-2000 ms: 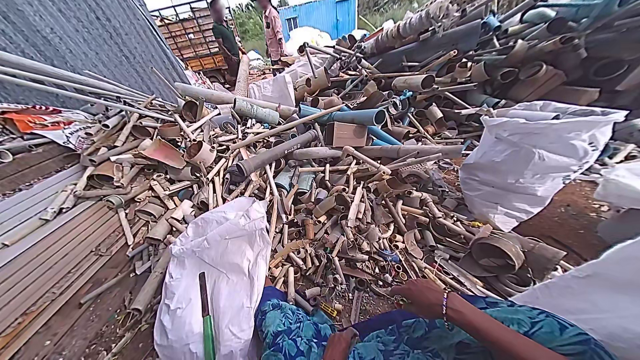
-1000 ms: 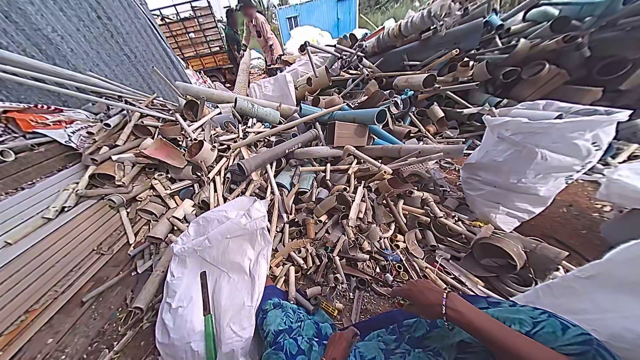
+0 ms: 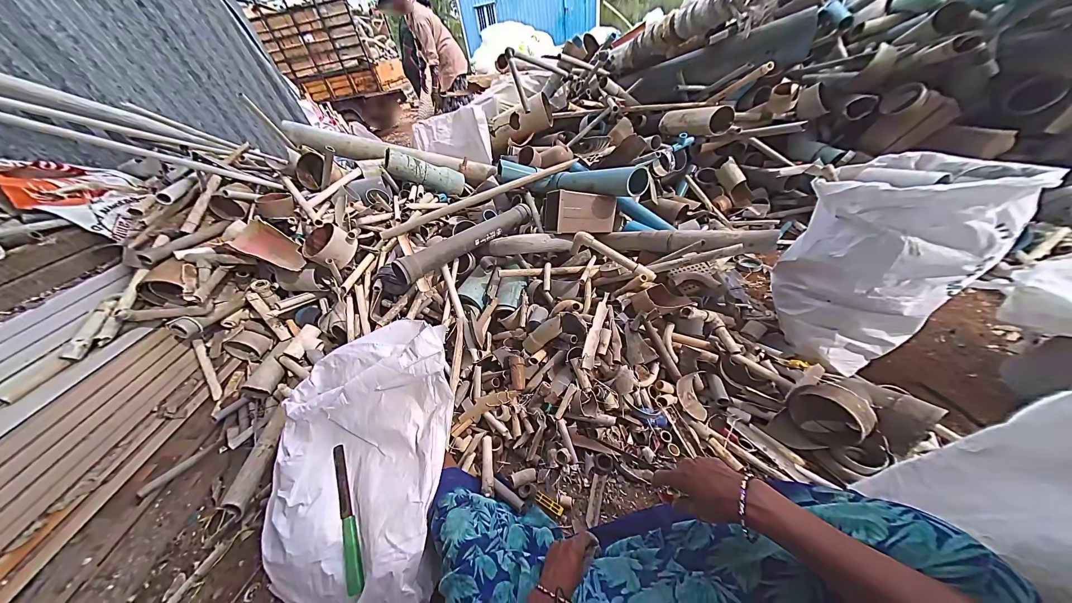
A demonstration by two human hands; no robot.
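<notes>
My left hand (image 3: 566, 559) rests closed at the bottom middle, against blue patterned cloth (image 3: 653, 561); a small pale bit shows at its fingers, too unclear to name. Farther right and higher, my right hand (image 3: 699, 488) is held low over the near edge of the scrap heap, fingers curled and their tips partly hidden. In front of both lies a heap of plastic pipe pieces and fittings (image 3: 586, 360). A tool with a green handle (image 3: 352, 557) and a dark narrow blade lies on a white sack (image 3: 377, 402) to the left.
Larger pipes (image 3: 456, 243) and a brown box (image 3: 579, 211) lie farther up the heap. White sacks stand at the right (image 3: 896, 260). Long grey and brown strips (image 3: 100, 419) run along the left. A person (image 3: 435, 50) bends near an orange truck (image 3: 327, 50) at the back.
At the back, the person in the light top has moved left and now bends forward, overlapping the other person. My two hands stay in nearly the same places.
</notes>
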